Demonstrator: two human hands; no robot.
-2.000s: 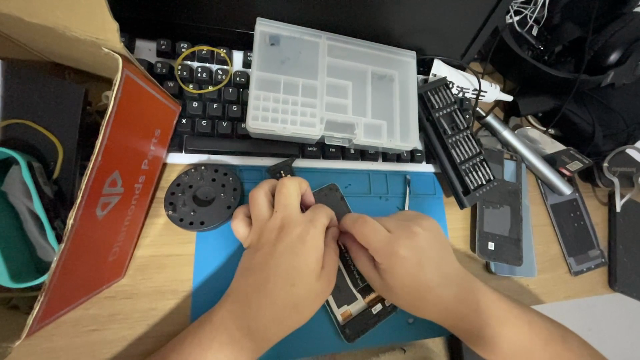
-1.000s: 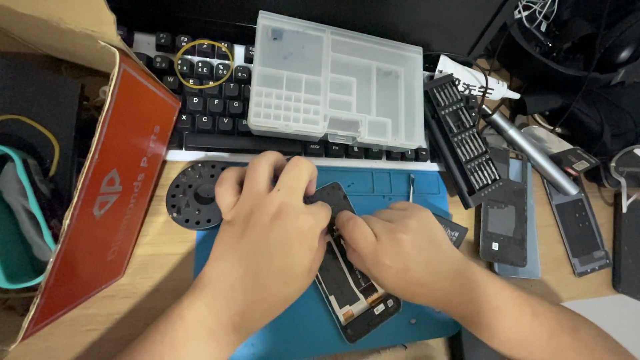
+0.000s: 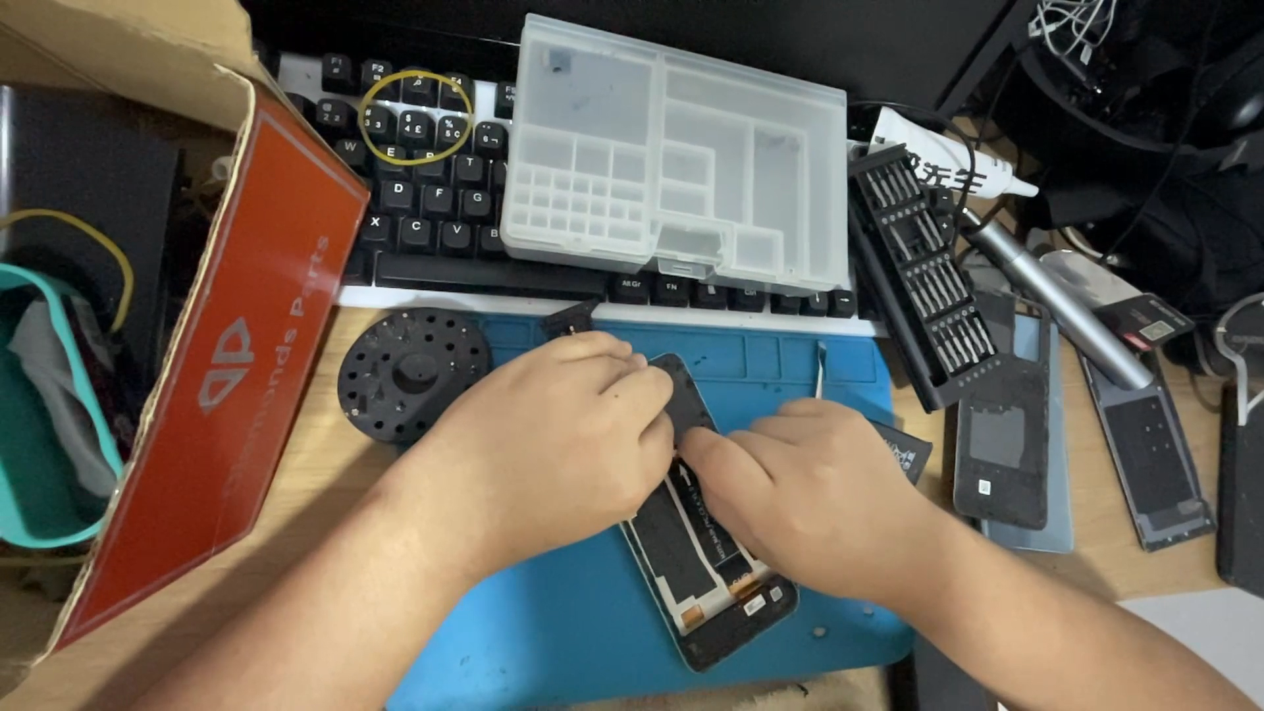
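Observation:
An opened smartphone [image 3: 691, 553] with its back off lies tilted on the blue silicone repair mat [image 3: 553, 612]. My left hand [image 3: 568, 434] is curled over the phone's upper left part, with a small black piece [image 3: 570, 318] sticking out above its knuckles; what the fingertips hold is hidden. My right hand [image 3: 810, 484] rests over the phone's right side, thumb and fingers bent inward near the left fingers; its grip cannot be made out. A slim metal tool [image 3: 821, 370] shows behind the right hand, and a phone battery [image 3: 904, 449] lies partly under it.
A round black holder [image 3: 415, 375] sits left of the mat. Behind are a keyboard [image 3: 434, 286] and a clear compartment box [image 3: 681, 148]. At right lie a screwdriver bit case [image 3: 923, 276], a silver screwdriver [image 3: 1057, 296] and phone back parts [image 3: 1002, 434]. An open cardboard box [image 3: 286, 395] borders the left.
Since a second ago, the small black piece has come back into view above my left hand, where it also showed two seconds ago. Both hands stay over the phone.

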